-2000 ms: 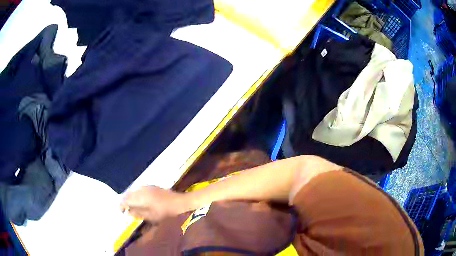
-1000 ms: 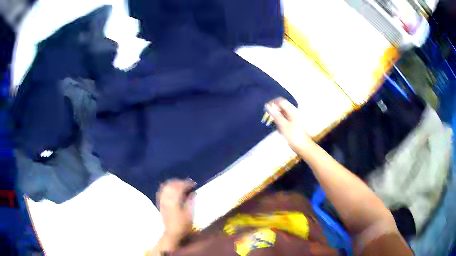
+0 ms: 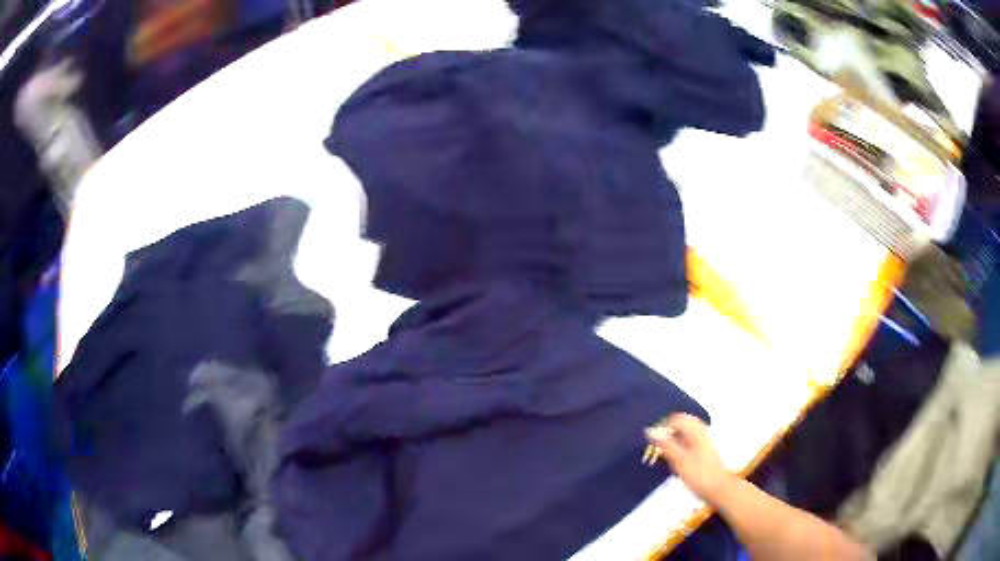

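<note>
A navy garment [image 3: 515, 438] lies on the white-topped table, its lower part cut off by the bottom edge of the picture. My right hand [image 3: 693, 458] is over its right edge, fingers bent together, with a small pale piece [image 3: 655, 447] at the fingertips. The piece is too small and blurred to identify for sure. More navy garments [image 3: 515, 175] lie above it, one overlapping its top. My left hand is not in view.
Dark garments with grey parts [image 3: 186, 373] lie at left, with a small white label [image 3: 161, 519]. A white tool tray [image 3: 877, 164] and olive cloth [image 3: 866, 44] are at upper right. Beyond the yellow-taped edge [image 3: 817, 395] are black cloth [image 3: 866, 405] and beige cloth [image 3: 932, 460].
The view has swung up the table, showing more navy garments and the tray. My left hand has gone out of view. My right hand remains at the garment's right edge.
</note>
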